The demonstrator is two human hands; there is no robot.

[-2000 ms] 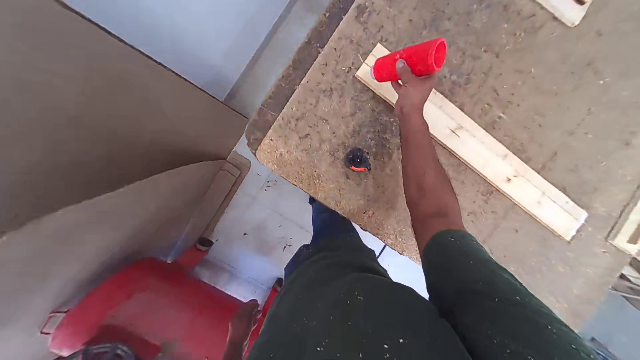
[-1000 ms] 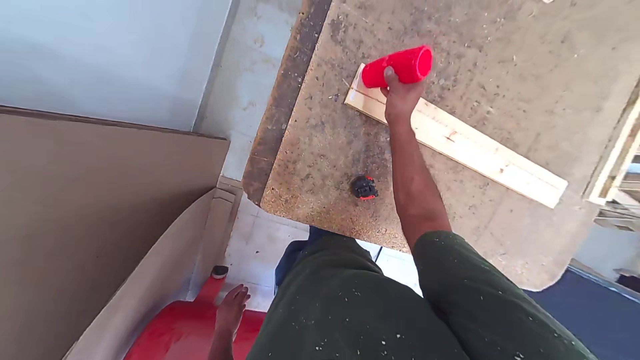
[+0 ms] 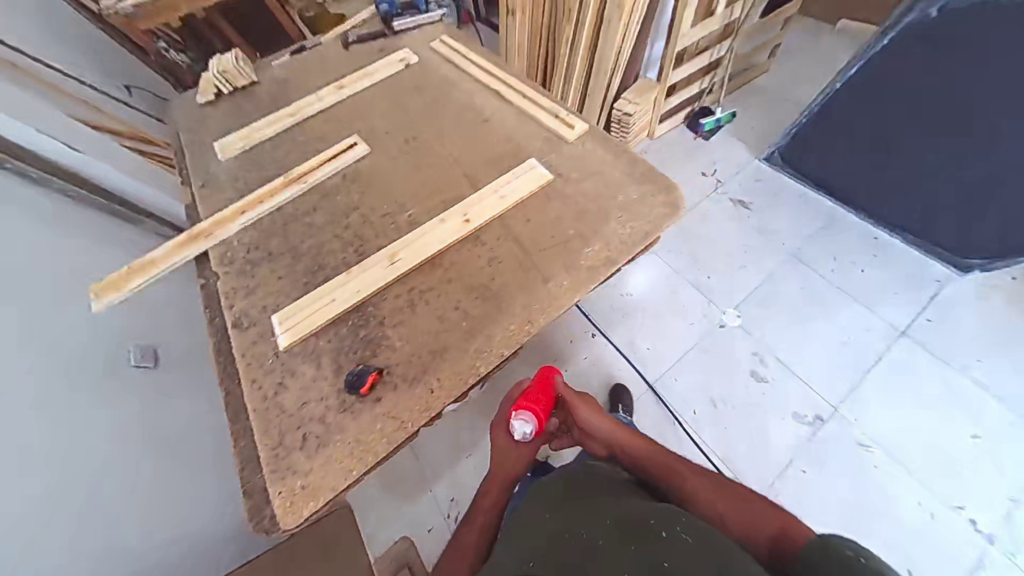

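Note:
A red plastic bottle (image 3: 538, 400) with a whitish tip is between my two hands, just off the table's near edge. My left hand (image 3: 510, 436) is wrapped round its left side. My right hand (image 3: 588, 418) touches its right side, its fingers partly hidden behind the bottle. On the worn wooden tabletop (image 3: 416, 180) a pale wooden board (image 3: 412, 252) lies closest to me. Near its left end sits a black and orange tape measure (image 3: 364, 380).
Another board (image 3: 232, 220) overhangs the table's left edge; further boards (image 3: 316, 104) (image 3: 508, 86) lie at the far side. Small wood pieces (image 3: 226, 74) and a blue power tool (image 3: 408, 14) are at the back. Stacked planks (image 3: 568, 48) and a broom (image 3: 714, 120) stand beyond; a black cable (image 3: 648, 384) crosses the tiled floor.
The red bottle, held over the board in my right hand before, is now at the table's near edge between both hands. My left hand has come up to it. The view has swung widely.

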